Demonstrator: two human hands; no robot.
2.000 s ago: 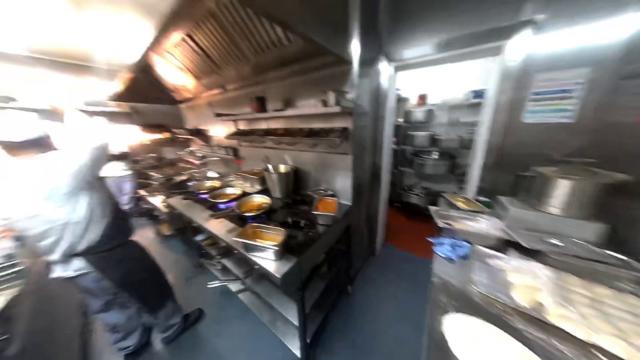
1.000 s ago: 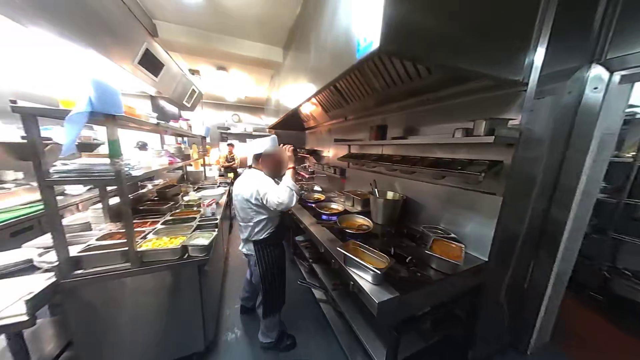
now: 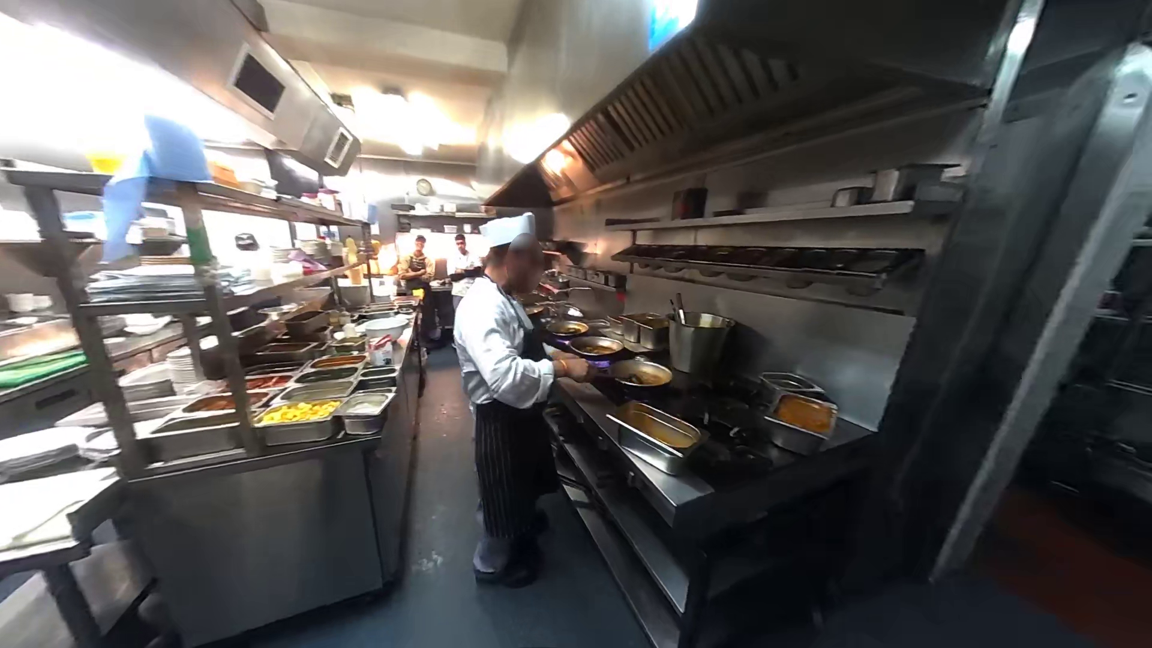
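Observation:
Neither my left hand nor my right hand is in the head view. Nearest in front of me, on the right, a steel pan of orange sauce (image 3: 657, 427) rests on the front edge of the stove. Another steel pan of orange food (image 3: 803, 416) stands further back, tilted. A person in a white jacket and striped apron (image 3: 506, 396) stands at the stove, a hand at the handle of a frying pan (image 3: 641, 374). More frying pans (image 3: 596, 346) sit behind it, one beside a blue flame. A tall steel pot (image 3: 700, 342) holds utensils.
At left, a steel counter (image 3: 261, 531) bears pans of food, with yellow chunks (image 3: 300, 412) in one, under shelves (image 3: 126, 301) with a blue cloth (image 3: 162, 166). An aisle (image 3: 436, 486) runs between counter and stove. Two people (image 3: 416, 270) stand at the far end. A doorframe (image 3: 1044, 315) rises at right.
The view has swung left since the oldest frame. The person at the stove had a hand raised near the head one second ago; now the hand is lowered at a frying pan.

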